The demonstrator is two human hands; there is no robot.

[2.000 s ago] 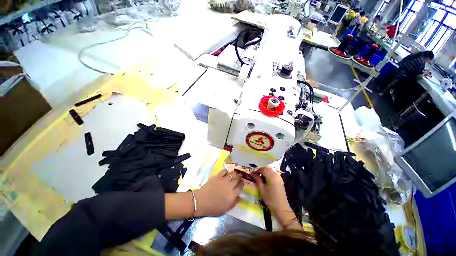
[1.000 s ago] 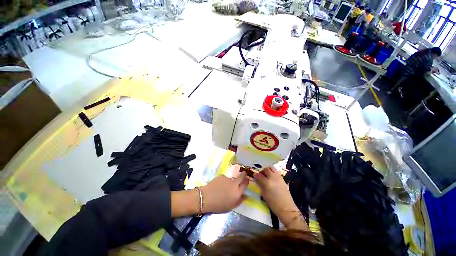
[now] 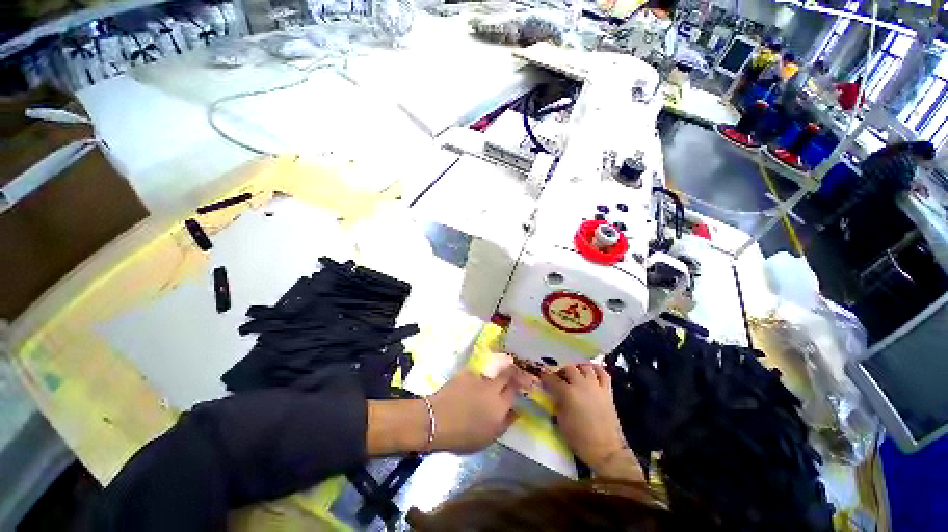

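Note:
The white sewing machine head stands in front of me, with a red disc knob on top and a red-ringed logo. My left hand and my right hand meet under the head at the needle area, fingertips pinching a small black strip that is mostly hidden by the fingers. A flatter stack of black strips lies on the pale board to the left. A large loose heap of black strips lies to the right of my right hand.
Three separate black strips lie at the board's upper left. A cardboard box is at far left. More black strips lie on the metal bed by my left forearm. Clear plastic bags and a grey screen stand right. People work behind.
The whole view has shifted, so the machine and table appear farther right and slightly lower. Both hands stay at the needle area, and the strip between them shows less than before.

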